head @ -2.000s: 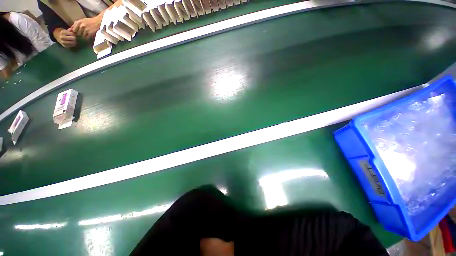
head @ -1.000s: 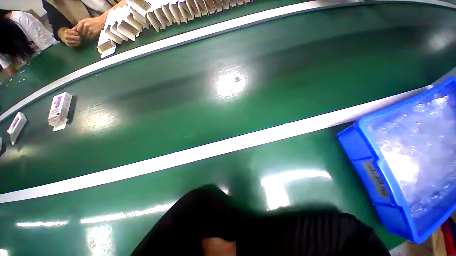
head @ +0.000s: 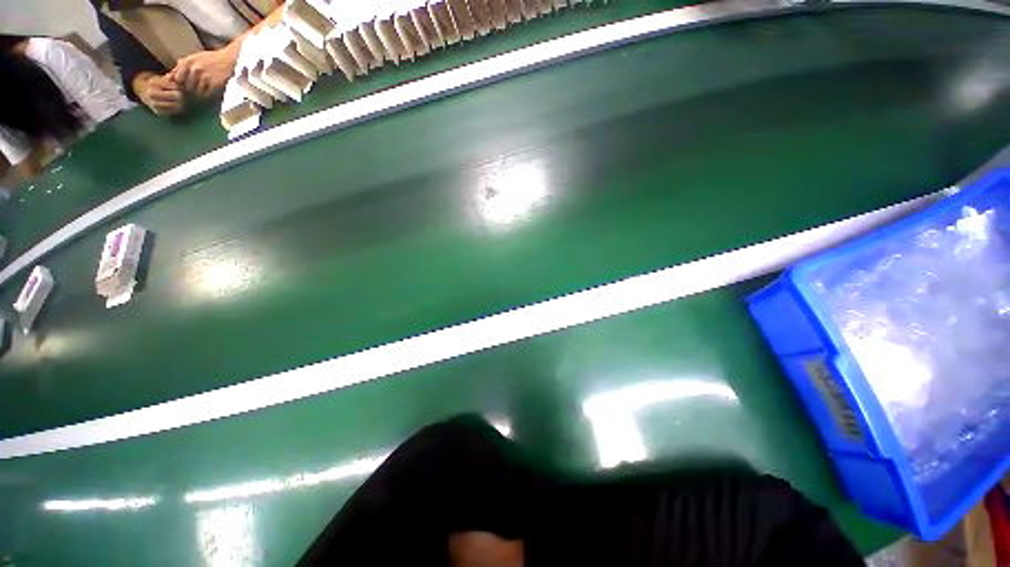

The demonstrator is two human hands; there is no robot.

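Observation:
My dark sleeves lie across the near bench edge at the bottom centre. A small patch of bare skin shows between them at the picture's bottom edge; I cannot tell which arm it belongs to. No fingers of my left or right hand are visible. Nearest me on the right is a blue plastic tote (head: 833, 412) with a label on its side. It is filled with heaped clear plastic pieces (head: 941, 332).
A white carton with purple print (head: 120, 264) and a smaller one (head: 34, 297) lie on the green belt (head: 366, 244) at left. White divider strips (head: 498, 329) run alongside. Across stand a row of open cartons (head: 388, 39), a person's hands (head: 188, 80) and a white-sleeved person (head: 69, 83).
The printed carton has moved left and slightly nearer along the belt. A small dark speck on the belt has also moved left. My sleeves and the tote have hardly moved.

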